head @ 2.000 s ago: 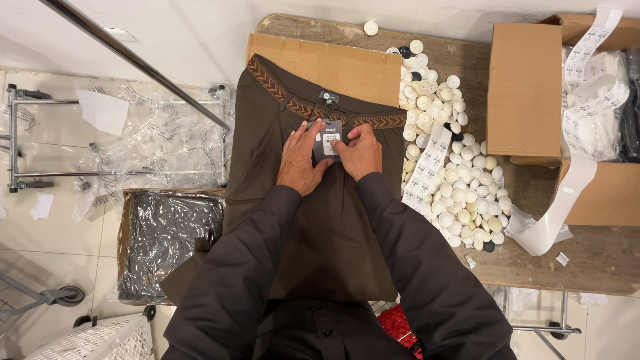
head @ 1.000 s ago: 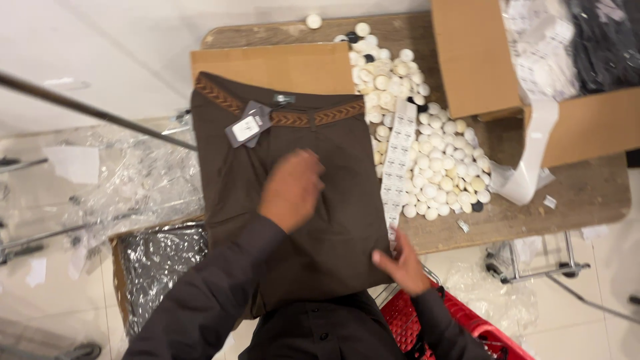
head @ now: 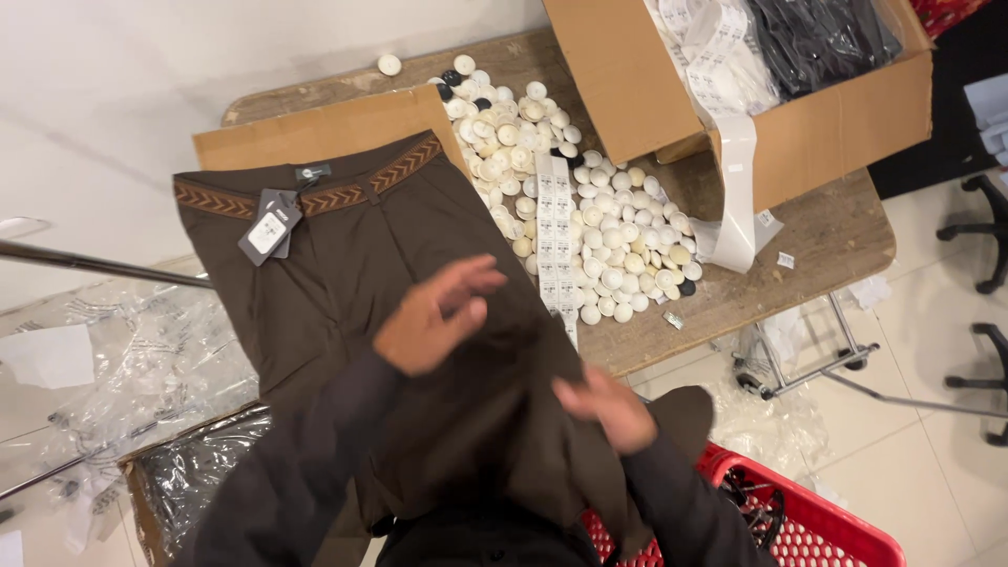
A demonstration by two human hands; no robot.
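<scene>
Dark brown trousers (head: 354, 276) with a braided brown belt (head: 323, 197) lie over a cardboard sheet on the table, their lower part hanging toward me. Grey hang tags (head: 270, 228), one with a white sticker, rest near the waistband on the left. My left hand (head: 437, 315) is over the middle of the trousers, slightly blurred, fingers apart and holding nothing. At the right edge of the trousers is my right hand (head: 606, 405), also blurred; whether it grips the cloth I cannot tell. A strip of printed labels (head: 554, 244) lies just right of the trousers.
Round white security tags (head: 614, 244), a few of them black, are heaped on the wooden table (head: 835, 228). An open cardboard box (head: 850, 126) holds label rolls and plastic-wrapped dark items. A red basket (head: 819, 504) with hangers is below right, a box of wrapped goods (head: 197, 465) below left.
Two seconds ago both hands were at the hang tags near the waistband; they are now lower and apart. The tags now lie further left on the trousers. The view has shifted.
</scene>
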